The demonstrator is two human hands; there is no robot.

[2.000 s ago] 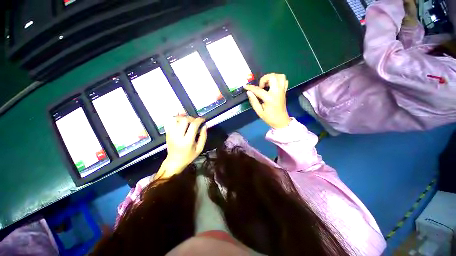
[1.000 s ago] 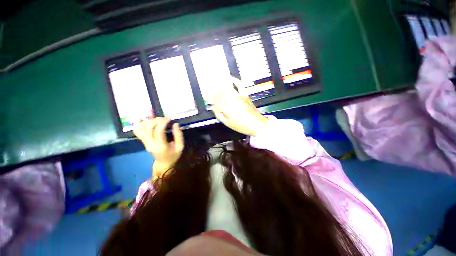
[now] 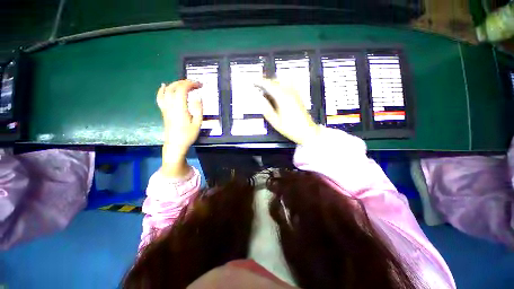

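Observation:
A long black phone tray (image 3: 222,101) lies on the green mat with several lit smartphones side by side. The leftmost phone (image 3: 209,97) and the rightmost phone (image 3: 386,84) show white pages with rows of text; the rightmost also has an orange bar low down. My left hand (image 3: 181,110) is over the left edge of the leftmost phone, fingers bent and apart, holding nothing. My right hand (image 3: 286,107) is over the second phone (image 3: 247,82) and the middle phone (image 3: 293,69), fingers pointing left, holding nothing. Whether the fingertips touch the screens cannot be told.
A black stack (image 3: 298,14) lies along the far side. A brown board (image 3: 445,17) and a pale green cylinder (image 3: 499,25) are at the far right. Another tray (image 3: 14,96) is at the left edge. Pink smocks of neighbours (image 3: 42,186) show on both sides.
The view has turned and shifted, so the tray now appears level and further right. My left hand has moved up beside the leftmost phone. My right hand reaches the second phone. The left screens now show text rows.

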